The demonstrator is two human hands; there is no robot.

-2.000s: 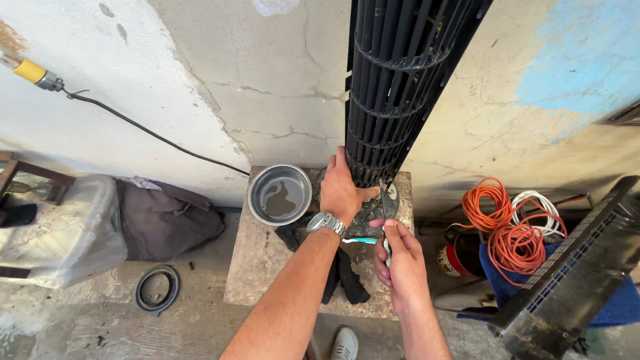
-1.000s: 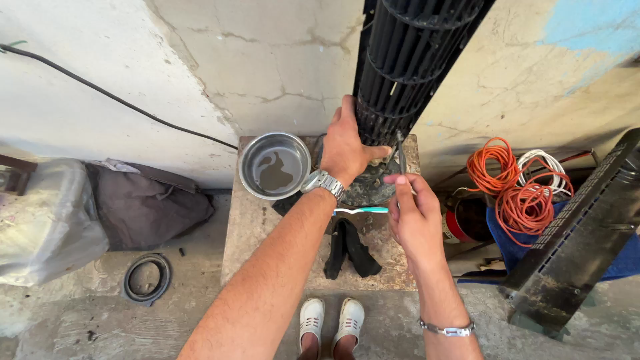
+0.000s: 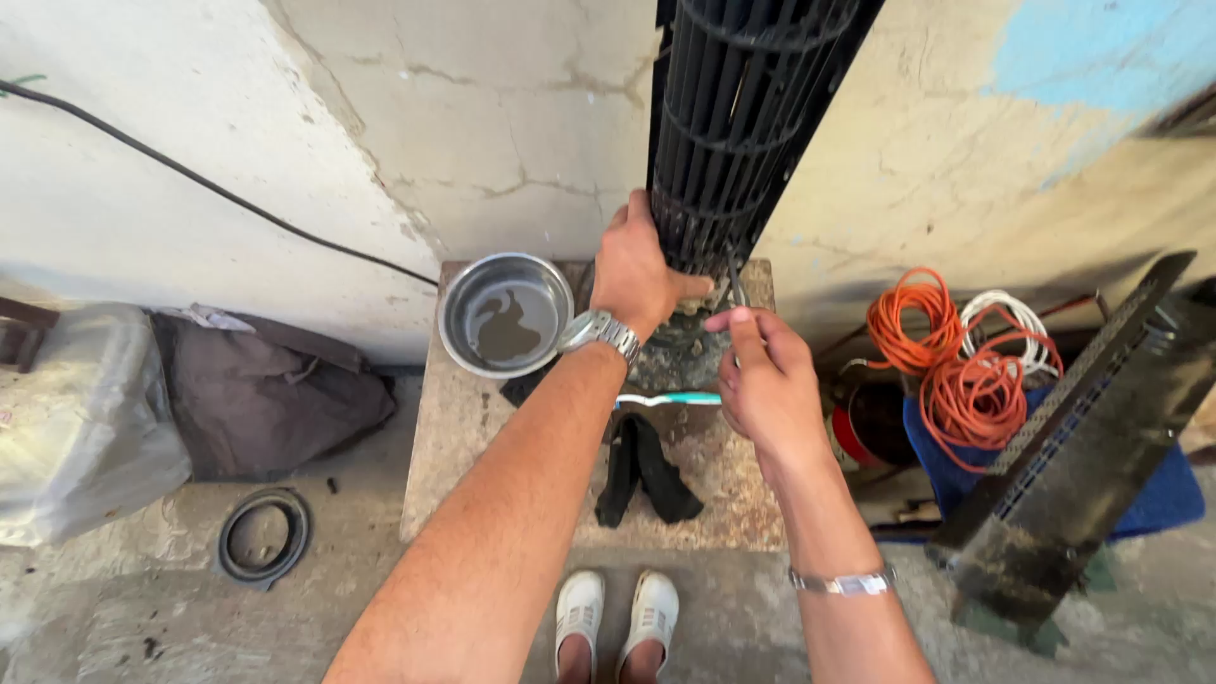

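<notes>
A black cylindrical blower wheel with long thin blades [image 3: 727,114] stands upright at the wall, its lower end over a stone-like slab [image 3: 475,456]. My left hand [image 3: 641,266], with a metal watch at the wrist, grips the wheel's lower left side, thumb reaching across its base. Just right of that base, my right hand [image 3: 769,370] holds a slim metal tool [image 3: 736,280], whose tip touches or nearly touches the base; the tool's kind is unclear. Below lies a white and teal toothbrush [image 3: 679,399], partly behind my left wrist, and a black cloth [image 3: 646,470].
A metal bowl with murky liquid [image 3: 506,316] sits on the slab's left. Orange and white cable coils [image 3: 974,408] and a long black panel [image 3: 1092,456] are at right. A dark ring [image 3: 264,537] and a covered bundle [image 3: 266,394] lie at left.
The right hand's fingers have shifted around the tool, near the wheel's base. The left hand keeps its hold on the wheel. Both feet show now, where only one showed two seconds ago.
</notes>
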